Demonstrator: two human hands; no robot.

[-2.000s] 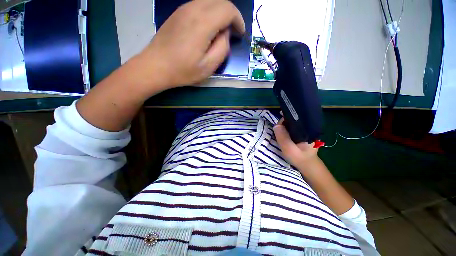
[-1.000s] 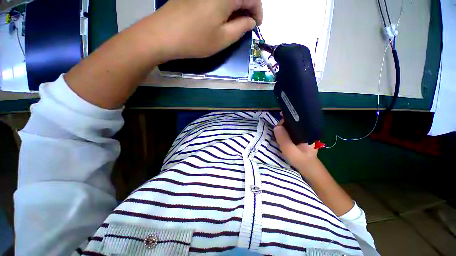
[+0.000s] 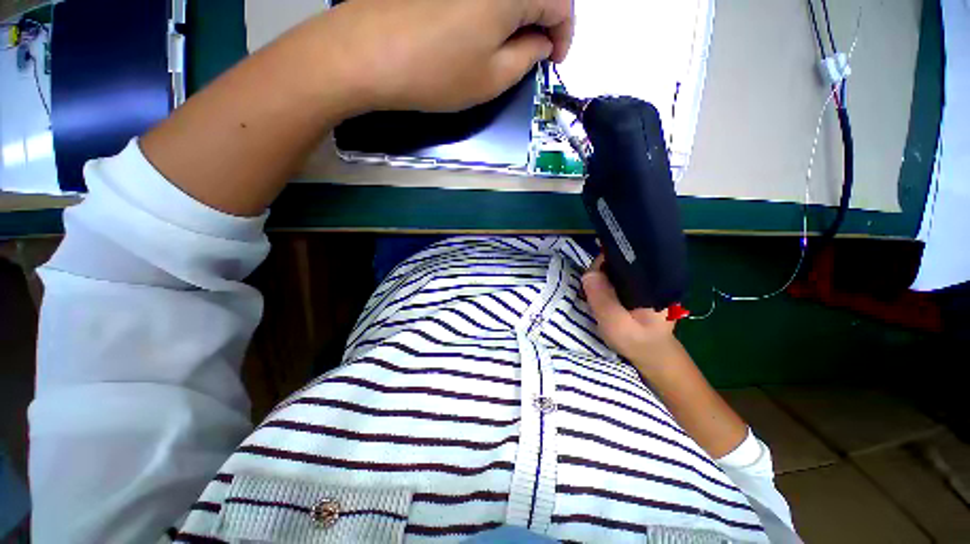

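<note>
The tablet assembly [image 3: 436,149] lies at the bench's near edge, its dark half left and its white half right. A small green circuit board [image 3: 557,159] shows at its near edge. My right hand [image 3: 630,319] holds the black soldering gun [image 3: 635,197] from below, with its tip at the board. My left hand [image 3: 468,48] is above the dark half, fingertips pinched on a thin dark lead wire [image 3: 548,77] at the board. The wire's upper end is hidden by my fingers.
Another tablet assembly [image 3: 112,96] lies at the left. A black power cord [image 3: 847,159] with a white connector [image 3: 835,69] and a thin solder wire [image 3: 810,175] hang over the edge at the right. White paper [image 3: 950,202] lies at the far right.
My left hand has moved right and up from over the dark half to the board and now pinches a thin wire there. The soldering gun has hardly moved.
</note>
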